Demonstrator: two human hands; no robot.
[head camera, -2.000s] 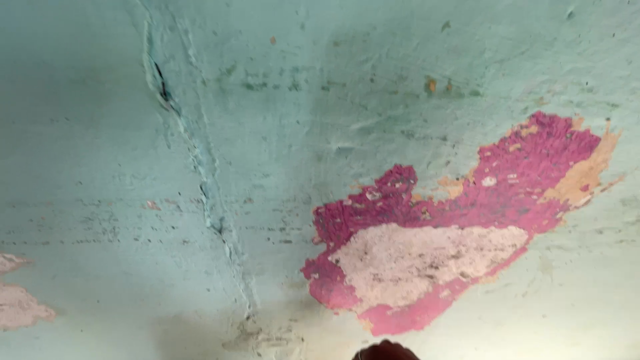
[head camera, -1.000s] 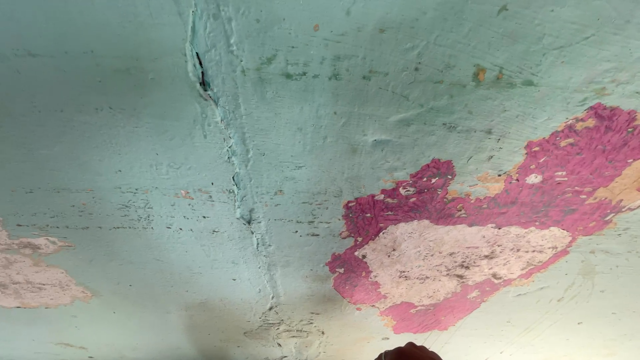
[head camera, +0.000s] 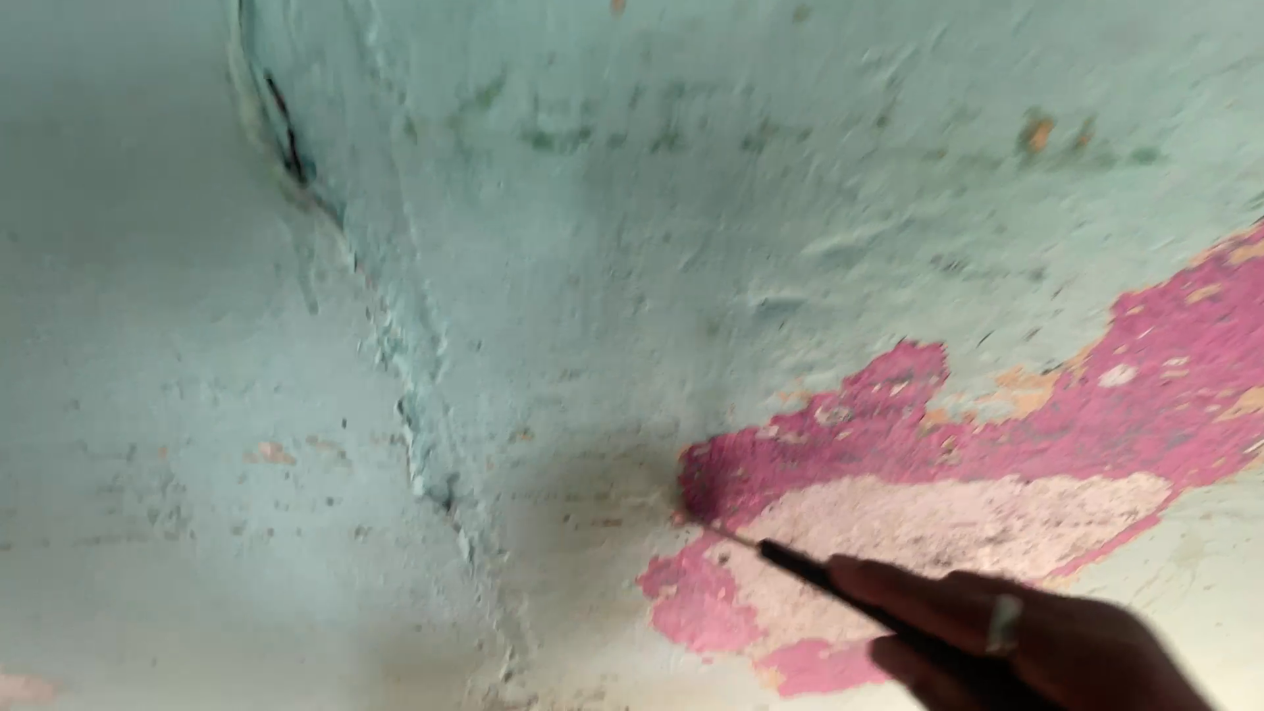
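My right hand (head camera: 1037, 627), with a ring on one finger, reaches in from the lower right. It is closed around a thin tool's black handle (head camera: 839, 588). The tool's narrow shaft points up and left, and its end lies against or close to the left part of the magenta paint patch (head camera: 879, 425); contact cannot be told for sure. Beneath the magenta lies a pale pink bare area (head camera: 908, 523), partly behind the tool and fingers. Green-blue paint (head camera: 592, 267) surrounds the patch. My left hand is out of view.
A raised crack (head camera: 410, 425) runs down the left part of the painted surface, with a dark open gap (head camera: 286, 128) near its top. Small orange chips (head camera: 1039, 133) and dark green marks (head camera: 592, 138) show at upper right and middle. A pale bare spot (head camera: 25, 691) sits at lower left.
My right hand, of which at most a dark fingertip showed at the bottom edge, has come up into view with the thin tool, over the left part of the magenta patch.
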